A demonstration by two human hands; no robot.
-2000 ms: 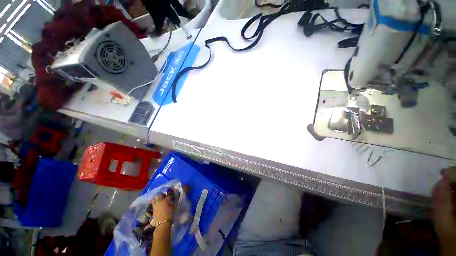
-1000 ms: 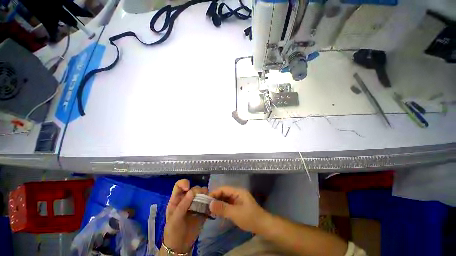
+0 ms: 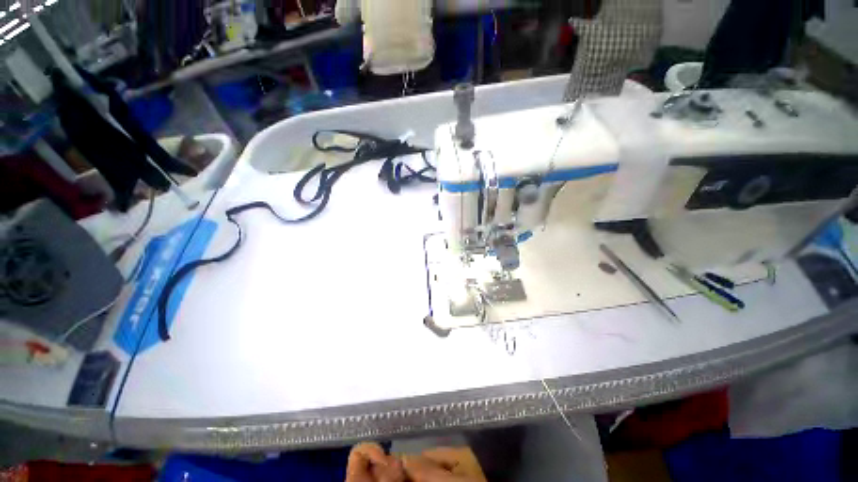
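Observation:
My left hand (image 3: 373, 463) and my right hand (image 3: 444, 464) are close together at the bottom edge, below the table front, mostly cut off. Whether they hold anything is hidden. The white sewing machine (image 3: 536, 160) with a blue stripe stands right of centre. Its presser foot (image 3: 477, 296) is over the throat plate (image 3: 461, 306), with thread curls in front. A thin pale cord (image 3: 562, 409) hangs over the table's front edge. A narrow black tape (image 3: 230, 247) lies in loops on the table's left.
Tweezers (image 3: 640, 282) and yellow-green and blue snips (image 3: 710, 287) lie right of the needle. A small dark scrap (image 3: 608, 268) is beside the tweezers. A grey fan-vented box (image 3: 47, 273) stands at the left. A blue crate (image 3: 263, 467) is below the table.
My left hand left the plastic bag and met my right hand, which handled a small grey-white roll with it. The view has since tilted up, leaving both hands at the bottom edge.

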